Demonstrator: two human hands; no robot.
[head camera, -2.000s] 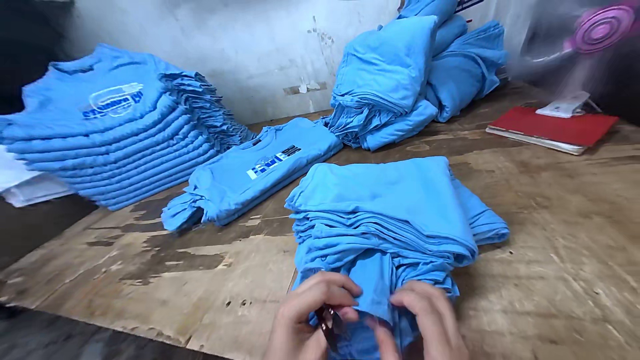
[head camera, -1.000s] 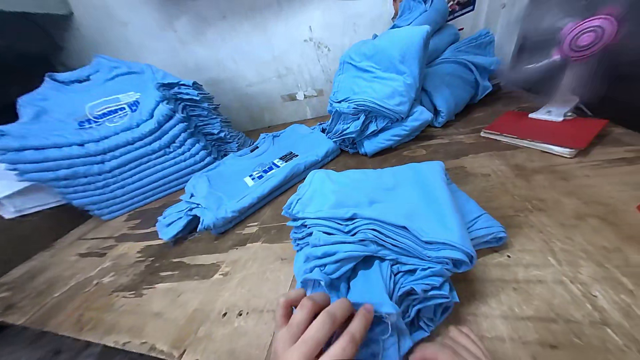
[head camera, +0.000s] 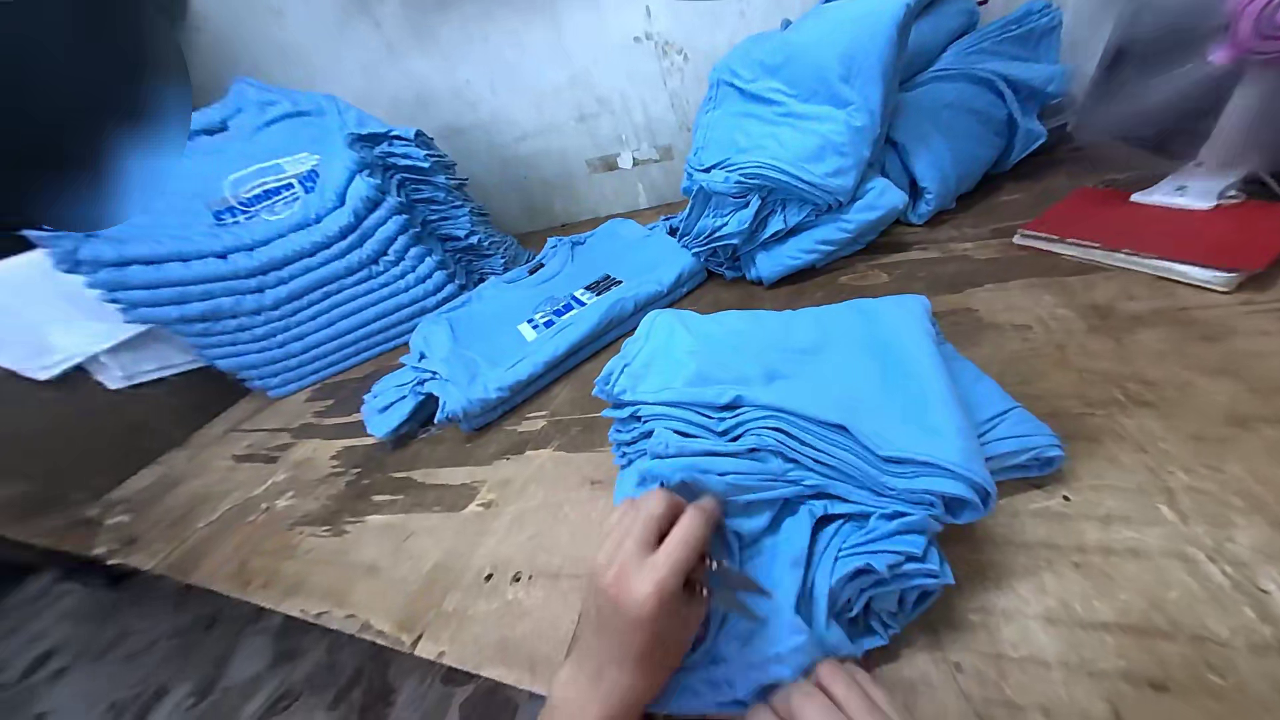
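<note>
My left hand (head camera: 645, 590) is closed around small metal thread snips (head camera: 738, 588), whose blades point right over the cloth. It rests at the left side of a light blue garment (head camera: 765, 545) hanging from the front of a folded stack (head camera: 790, 365). At the bottom edge of the view, the fingers of my right hand (head camera: 825, 695) touch the lower part of this cloth; the rest of that hand is out of view, and its grip is unclear. The stack lies on a worn wooden table (head camera: 1120, 560).
Behind to the left are a tall pile of printed blue shirts (head camera: 270, 250) and a smaller folded pile (head camera: 560, 310). More blue garments (head camera: 800, 120) are heaped by the wall. A red-covered book (head camera: 1160, 235) lies under a pink fan's stand (head camera: 1210, 160). White sheets (head camera: 60, 320) are at far left.
The snips' blades now show clearly at my left hand, over the hanging cloth. Two seconds ago both hands were together on that cloth; my right hand is now lower, at the view's bottom edge.
</note>
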